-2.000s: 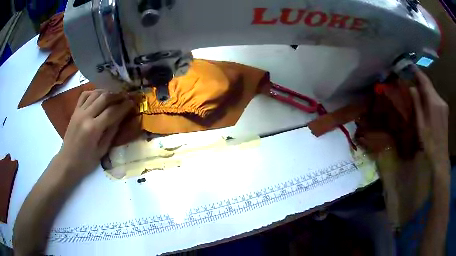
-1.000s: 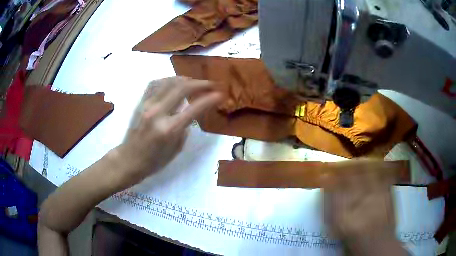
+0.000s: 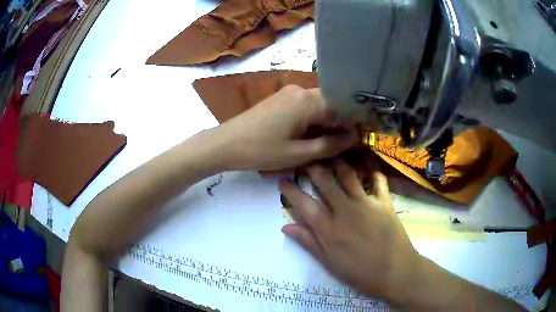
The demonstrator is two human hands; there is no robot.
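Note:
The rust-brown gathered panel (image 3: 466, 159) lies under the presser foot (image 3: 370, 139). Its puckered part shows right of the foot; its flat part extends left under my left hand. My left hand (image 3: 286, 131) is bent over the panel just left of the foot, fingertips closed on the cloth. My right hand (image 3: 353, 225) is palm down in front of the foot. Its fingers are spread, with the fingertips on the cloth edge and the thumb on the table. The cloth under both hands is mostly hidden, and I cannot make out the narrow strip there.
The pale machine head (image 3: 378, 55) stands over the work, with a chrome guard (image 3: 458, 73). A notched spare piece (image 3: 70, 152) lies at left and a gathered piece (image 3: 235, 30) behind. Red-handled snips (image 3: 525, 194) lie at right. A printed ruler (image 3: 244, 283) runs along the front edge.
My right hand has come from the far right and moved left to the needle area. The strip it laid in front is no longer visible. My left hand has moved right onto the panel.

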